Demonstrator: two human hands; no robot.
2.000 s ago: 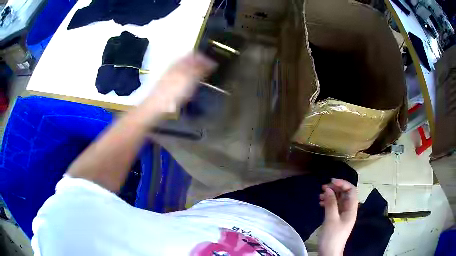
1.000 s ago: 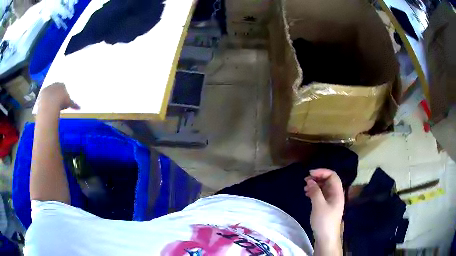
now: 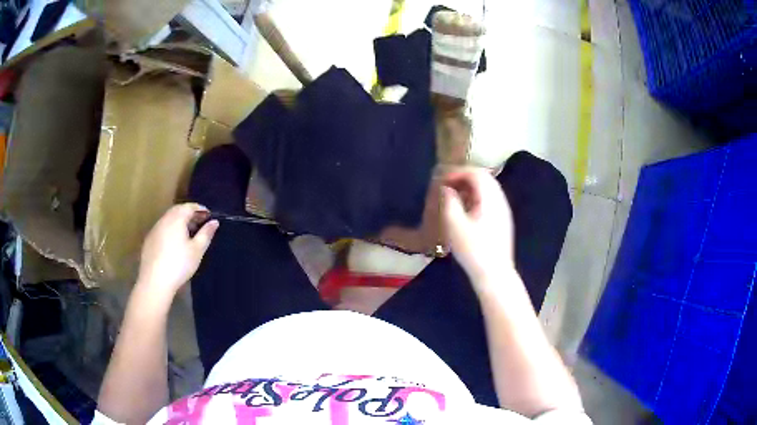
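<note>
A heap of flat matt black pieces lies between the knees, over a low brown carton. My left hand is at the left, over the thigh. Its thumb and fingers pinch a thin dark strip that runs right towards the heap's near edge. My right hand is at the heap's right edge, slightly blurred, with fingers curled; whether it holds anything is unclear. A small gold glint shows just below it.
A large torn brown carton stands at the left. Blue plastic crates stand at the right. More black pieces and a striped shoe or sock-like thing are beyond the heap. Yellow tape crosses the floor. Something red shows between the legs.
The view has swung from the white table to the lap. My left hand has left the table and now pinches the thin strip. My right hand has moved to the black heap.
</note>
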